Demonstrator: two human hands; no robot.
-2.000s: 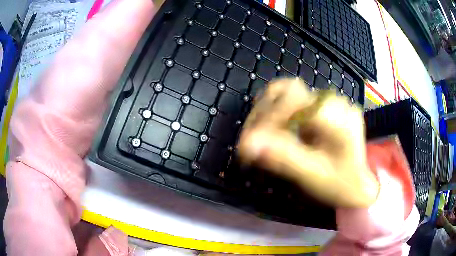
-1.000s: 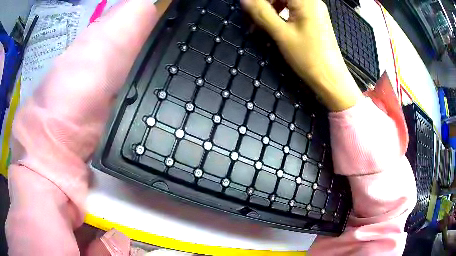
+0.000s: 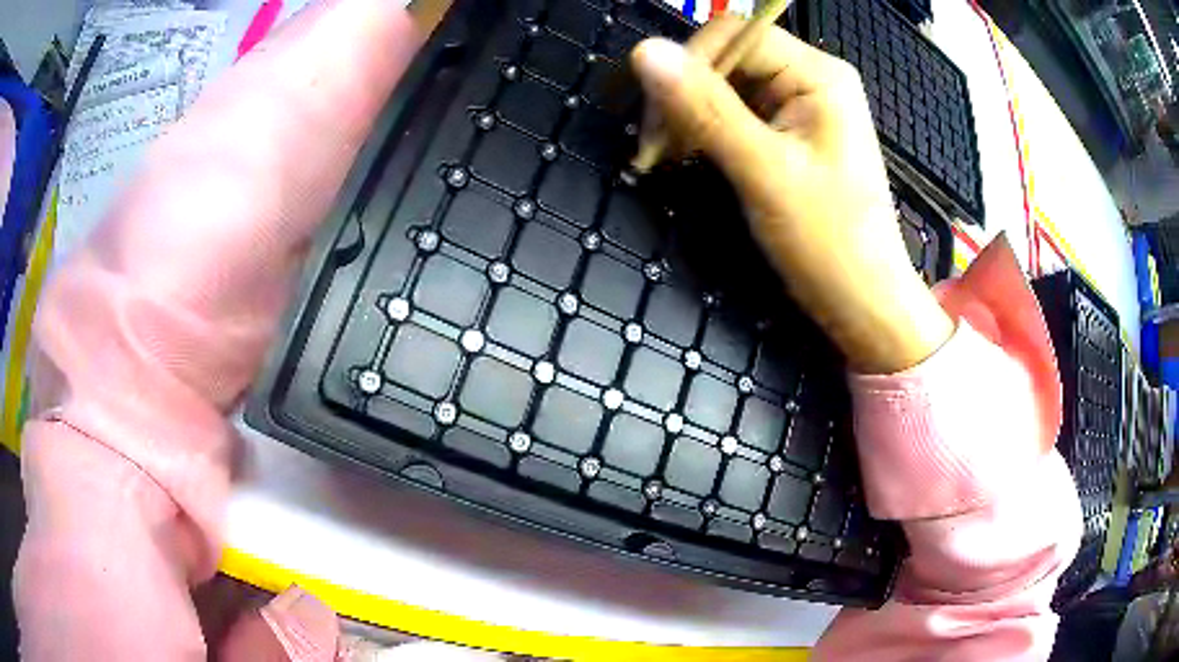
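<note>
A black blister tray lies in front of me, tilted in the view. Small silvery metal parts sit at the crossings of its grid. My right hand is over the upper part of the tray and holds a slim tan stick, likely tweezers or a pick. The stick's lower tip is near a metal part; I cannot tell if they touch. My left hand is out of the picture past the top edge; only its pink sleeve shows along the tray's left side.
A paper sheet and a pink stick lie at upper left. Another black tray lies at upper right. A tray stack stands at right. Yellow tape runs along the bench's front edge.
My right hand came from the tray's right part up to its upper part, then slightly down. The stick now shows in it. The tray shifted slightly. The left sleeve stays nearly in place.
</note>
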